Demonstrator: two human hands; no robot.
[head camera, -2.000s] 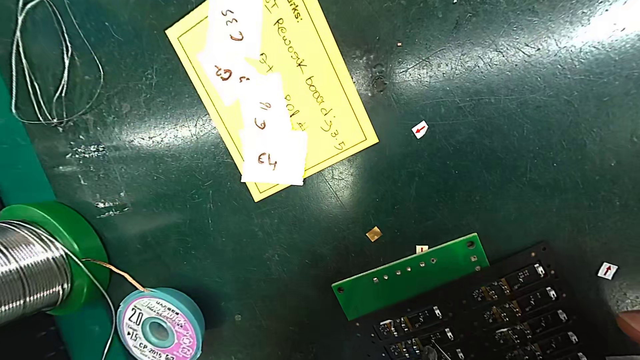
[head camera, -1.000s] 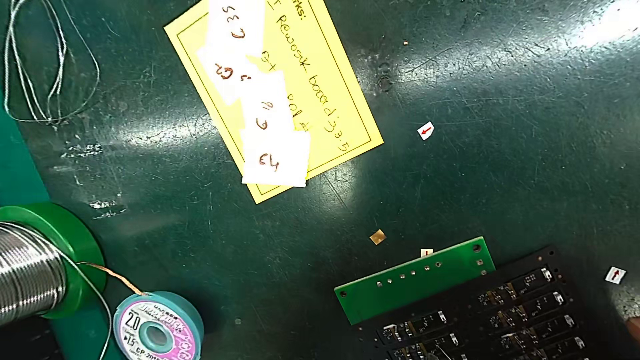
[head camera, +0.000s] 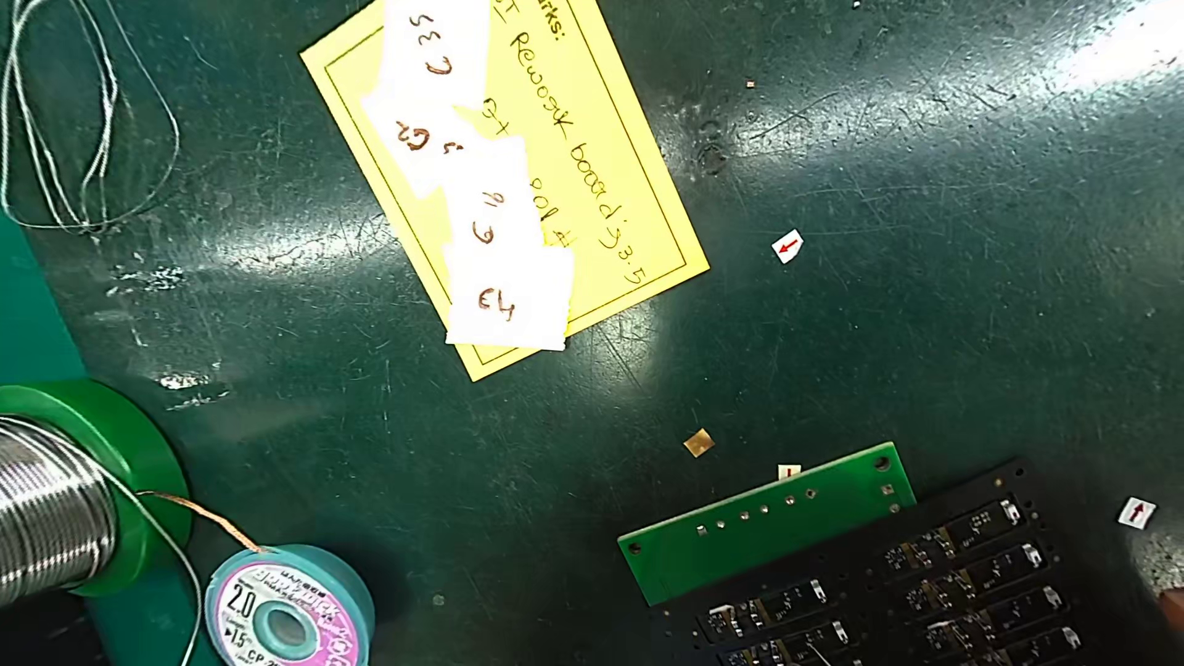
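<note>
At the lower right edge a small bit of skin shows, too little to tell which hand it is or what it does. Left of it lies a black circuit board panel populated with small components in rows. A green circuit board with a row of solder points lies against the panel's upper left edge; part of it may be covered. Neither hand is otherwise visible.
A solder wire spool and a desoldering braid reel stand lower left. A yellow paper bears handwritten white slips. Around lie a wire coil, a gold-coloured square and arrow stickers.
</note>
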